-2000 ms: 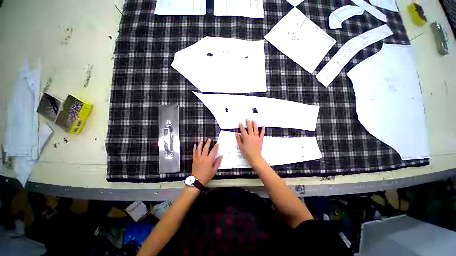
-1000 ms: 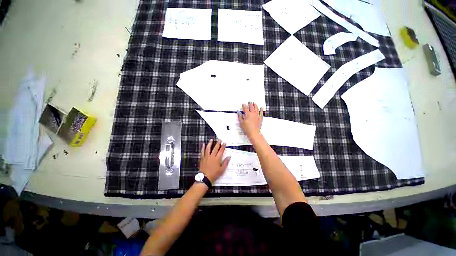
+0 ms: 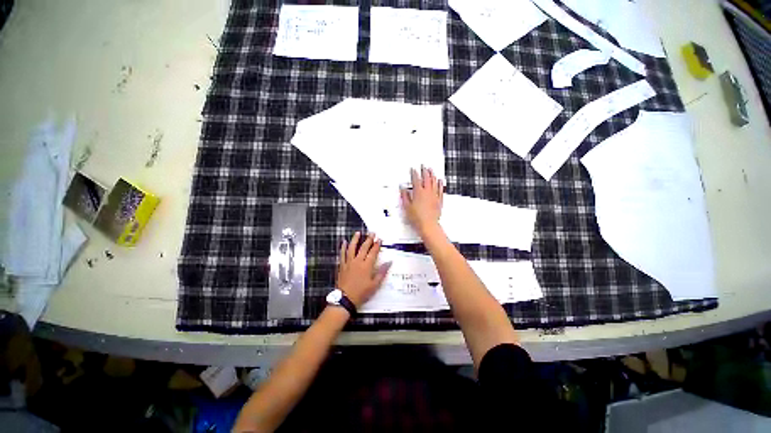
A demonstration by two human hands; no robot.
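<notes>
White pattern pieces lie on the dark plaid fabric (image 3: 245, 161). My left hand (image 3: 362, 272) rests flat with fingers spread, at the left end of the lowest long piece (image 3: 490, 282). My right hand (image 3: 423, 203) lies on the middle long piece (image 3: 494, 224), its fingertips at the lower edge of the pointed upper piece (image 3: 372, 139). The upper piece meets the middle one with no cloth showing between them at the left. A steel pattern weight (image 3: 288, 260) lies on the cloth left of my left hand.
A box of pins (image 3: 127, 211) sits open on the table at left, beside a loose pattern stack (image 3: 38, 203). More pieces (image 3: 655, 203) lie at right and far on the cloth. A yellow item (image 3: 697, 61) and a grey weight (image 3: 734, 98) are beyond its right edge.
My right hand has moved up from the lowest piece to the middle piece. The upper piece has shifted down against the middle one. The camera view has also shifted.
</notes>
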